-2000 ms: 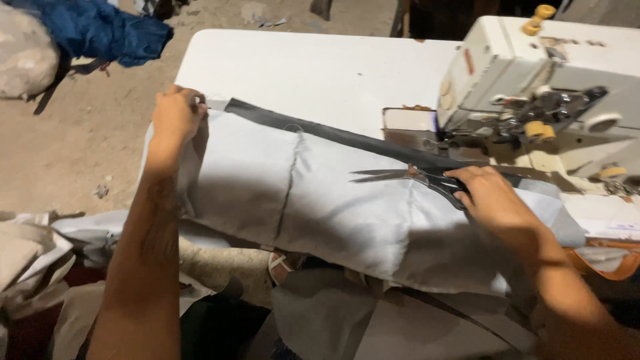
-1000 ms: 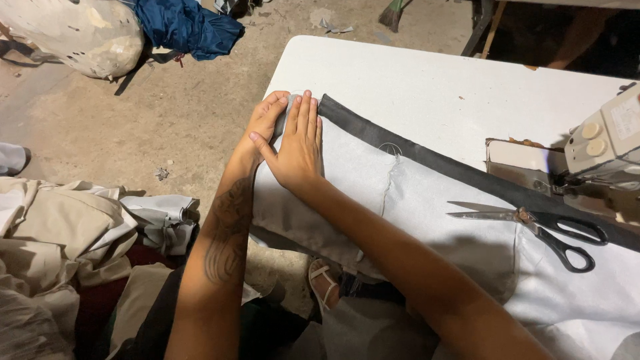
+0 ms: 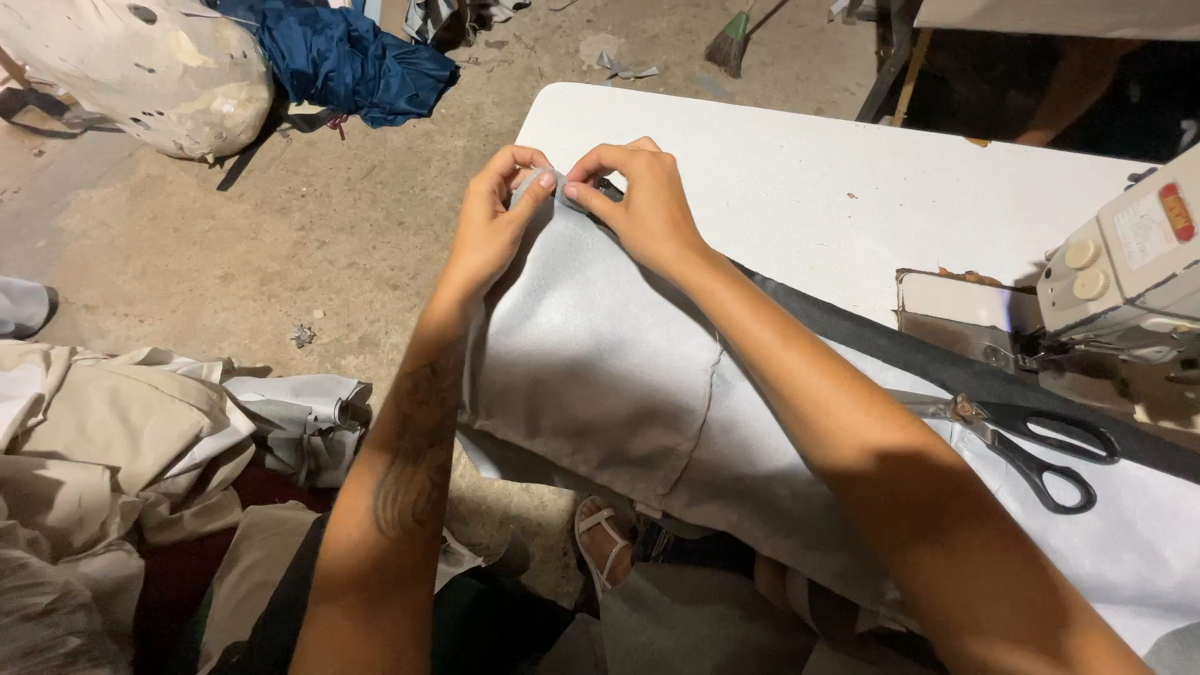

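Observation:
Light grey fabric (image 3: 581, 337) with seams lies over the front of the white table and hangs past its edge. A black strip (image 3: 844, 342) runs along its far edge toward the sewing machine (image 3: 1125, 253). My left hand (image 3: 502, 211) pinches the fabric's far left corner between thumb and fingers. Close beside it, my right hand (image 3: 647, 202) pinches the same edge, near the end of the black strip. Black-handled scissors (image 3: 994, 422) rest on the fabric by my right forearm, their blades partly hidden behind it.
The white table (image 3: 769, 169) has a rounded far left corner. Piled cloth (image 3: 112, 441) lies at the left. On the concrete floor beyond are a large pale sack (image 3: 178, 75), blue cloth (image 3: 356, 66) and a brush (image 3: 728, 44). A sandalled foot (image 3: 603, 544) shows below the fabric.
My right hand has left the scissors, lay flat on the fabric's corner a second ago, and now pinches the edge. My left hand stays at that corner. The view has shifted left.

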